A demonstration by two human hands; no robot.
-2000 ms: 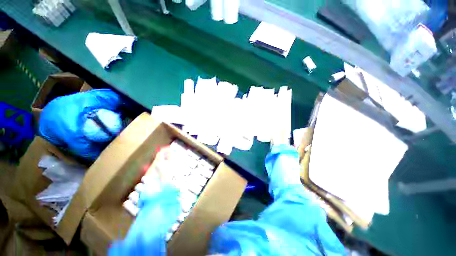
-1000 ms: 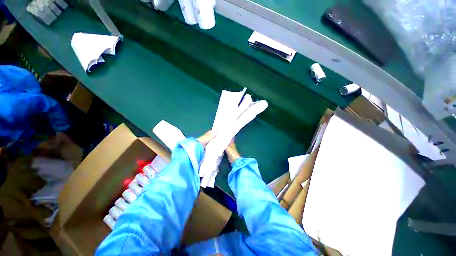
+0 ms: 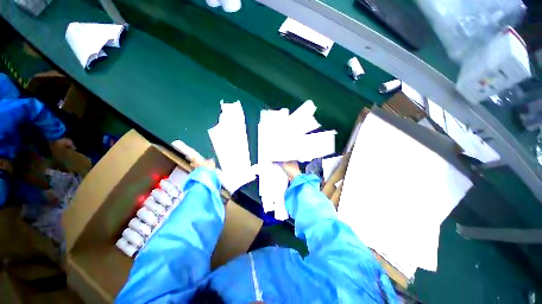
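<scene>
White paper strips (image 3: 273, 142) lie fanned and overlapping at the bench's front edge, in two groups. My left hand (image 3: 204, 162) is at the left group, beside a narrow white strip (image 3: 188, 149); its fingers are partly hidden and its grip is unclear. My right hand (image 3: 291, 170) holds the lower part of the right group of strips. An open brown carton (image 3: 107, 205) stands below my left arm. A row of white cylindrical units (image 3: 140, 227) shows inside it, with red light spots near them; my left sleeve covers the rest.
Large white divider sheets (image 3: 401, 190) lie on cardboard at the right. A bent white sheet (image 3: 92, 41) is on the green bench (image 3: 157, 77). Small white cylinders (image 3: 355, 68) lie near the metal shelf rail (image 3: 416, 65). A person in blue (image 3: 27, 122) is at the left.
My hands have moved apart, and the bundle of strips between them is now split into two spread groups. The person at the left shows a hand lower down.
</scene>
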